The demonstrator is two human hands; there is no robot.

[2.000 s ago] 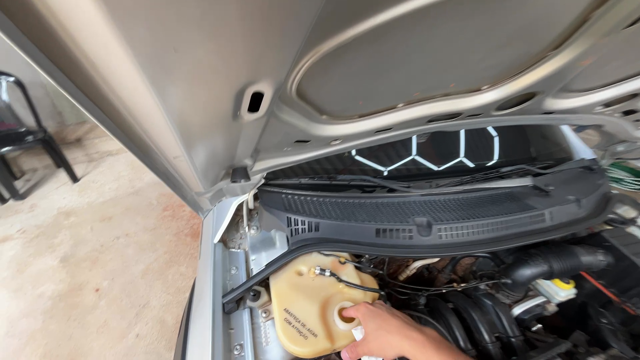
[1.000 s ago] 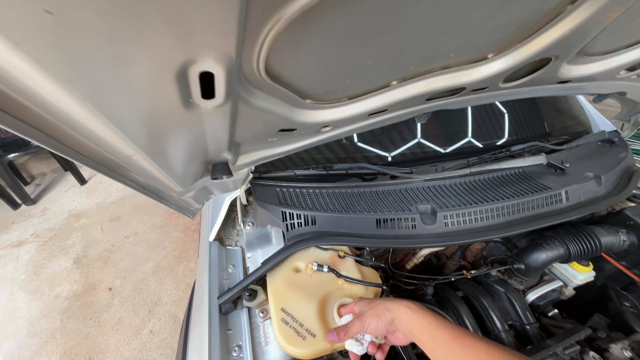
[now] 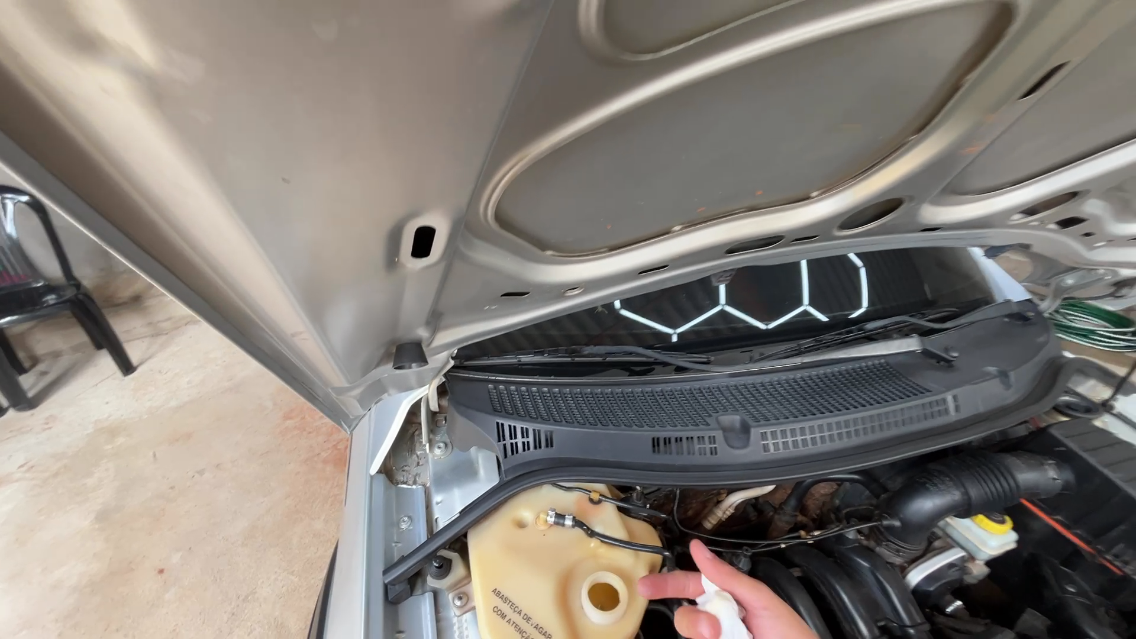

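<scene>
A yellowed plastic fluid reservoir [image 3: 532, 568] bearing black writing sits in the left front corner of the engine bay. Its round filler neck [image 3: 606, 595] is uncapped, and a thin black hose [image 3: 612, 538] with a metal clamp joins its top. Just right of the neck is my right hand [image 3: 741, 595], gripping a crumpled white cloth or paper [image 3: 723, 608] between thumb and fingers, index finger extended toward the neck. The lower part of this hand is cut off by the frame edge. My left hand is out of the picture.
The raised hood [image 3: 355, 177] hangs over the bay. Behind the reservoir lies the black cowl grille [image 3: 692, 408] below the windshield. A black ribbed air intake hose [image 3: 985, 484] and a yellow-capped small reservoir [image 3: 981, 532] are at right. A black plastic chair [image 3: 44, 302] stands at far left.
My right hand, earlier at the filler neck with the white cloth or paper, has moved off to its right. The neck's opening now shows fully.
</scene>
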